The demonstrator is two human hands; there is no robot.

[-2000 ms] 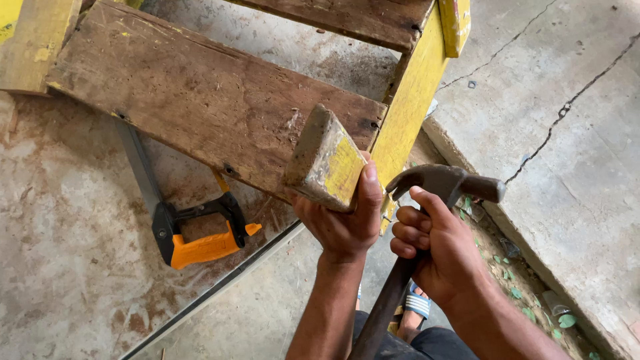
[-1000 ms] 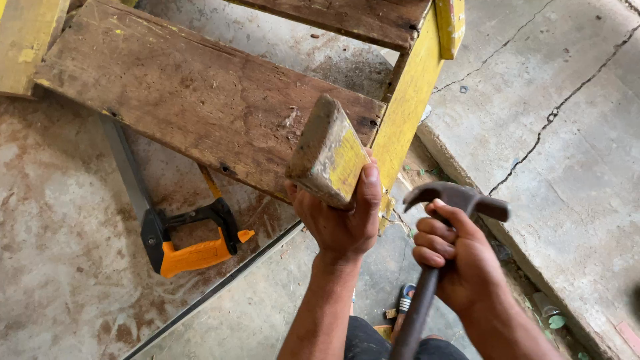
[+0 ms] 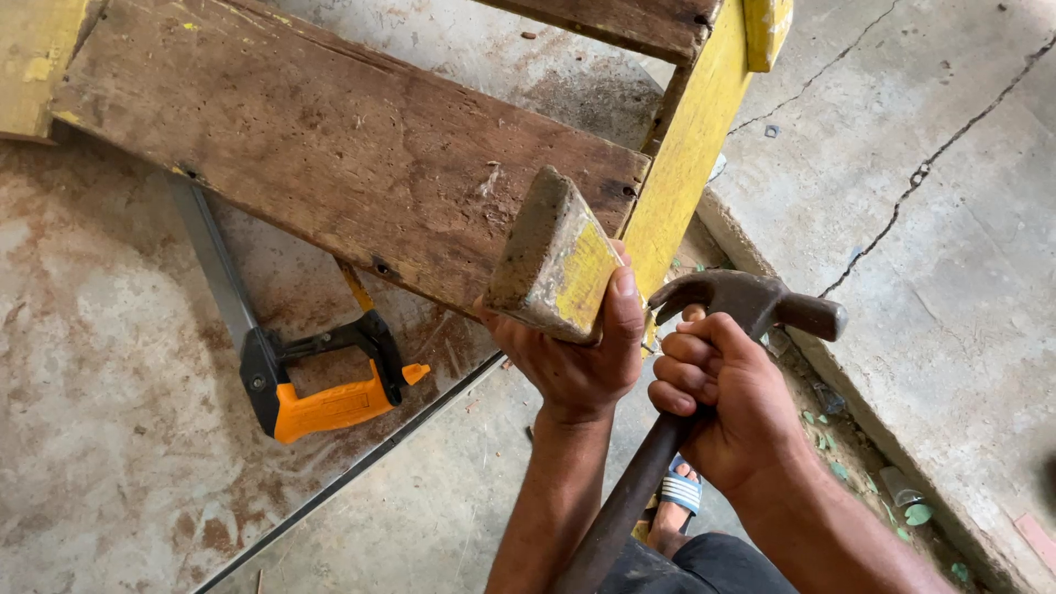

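Observation:
My left hand grips a worn wooden block with flaking yellow paint, its blunt end tilted up. The block stands in front of the right end of a brown wooden board. Close at its right, my right hand is closed round the upper handle of a dark claw hammer. The hammer's claw points left, at the block's edge beside my left fingers; whether it touches the wood I cannot tell. A bent nail or wire seems to show near the claw, too small to be sure.
The board joins a yellow-painted wooden rail, with a second board above. A hacksaw with an orange handle lies partly under the board on a stained tabletop. A cracked concrete slab is at right; my sandalled foot is below.
The hammer and my right hand were at the block's edge two seconds ago, stood off to the right one second ago, and are back against it now. My left hand still holds the block.

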